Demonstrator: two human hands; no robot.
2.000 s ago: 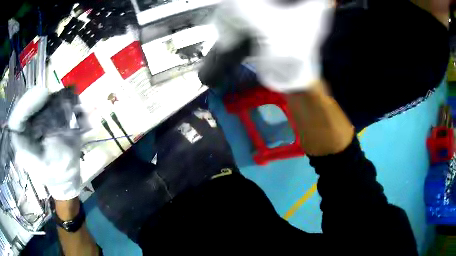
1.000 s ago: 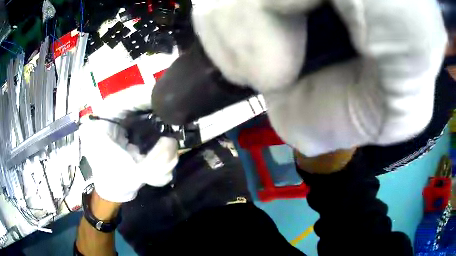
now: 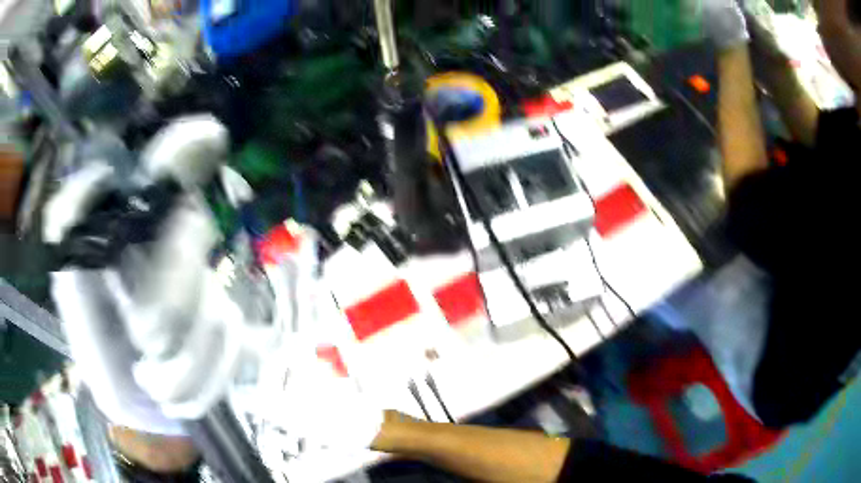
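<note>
The picture is blurred. My left hand (image 3: pixel 156 311), in a white glove, is raised at the left and shut on a dark, blocky part (image 3: pixel 118 222). My right hand (image 3: pixel 326 420), also white-gloved, is low at the bench's near left. It merges with the bright bench top, so its fingers and anything in them cannot be made out. A grey metal profile (image 3: pixel 228 443) slants between the two hands, its upper end hidden behind my left hand. The dark screwdriver seen earlier cannot be made out.
A white-grey box (image 3: pixel 538 231) stands on the bench, a black cord (image 3: pixel 514 269) crossing it. Red patches (image 3: pixel 382 309), two thin dark sticks (image 3: pixel 430 398) and a yellow tape roll (image 3: pixel 463 99) lie around it. Another person's arm (image 3: pixel 741 113) and a red stool (image 3: pixel 699 406) are at right.
The view has swung, showing more of the bench's back and right. My right hand has moved from close before the camera to low on the bench. My left hand appears higher and further left.
</note>
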